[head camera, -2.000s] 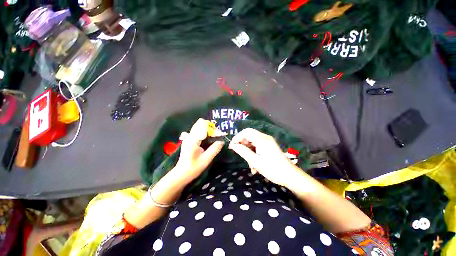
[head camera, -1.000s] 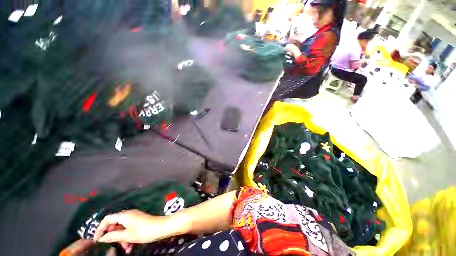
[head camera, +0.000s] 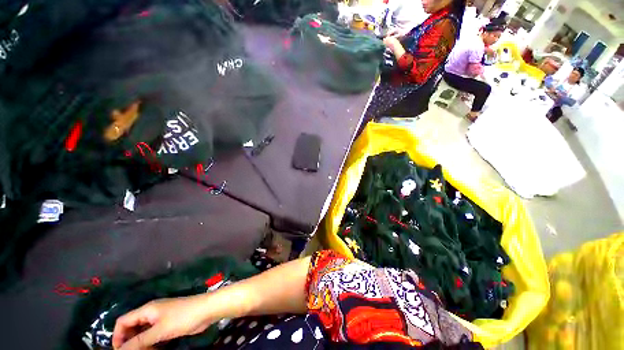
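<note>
The fluffy dark green garment (head camera: 157, 284) lies at the lower left, on my lap and against the table edge, cut off by the bottom edge. White lettering (head camera: 101, 329) and a red patch (head camera: 215, 280) show on it. My right hand (head camera: 159, 322) is over the garment beside the lettering, fingers bent and close together, partly cut off below. Whether it holds a needle or thread is too small to tell. My left hand is not in view.
A grey table (head camera: 239, 205) bears heaped green garments (head camera: 61, 82) and a black phone-like rectangle (head camera: 306, 152). At right, a yellow sack (head camera: 530, 273) holds green garments (head camera: 410, 219). A person in red sleeves (head camera: 427, 51) sits beyond; others sit farther back.
The view has swung right from the lap to the sack and seated people. Both hands were together at the lettering; now only my right hand shows, at the lower left.
</note>
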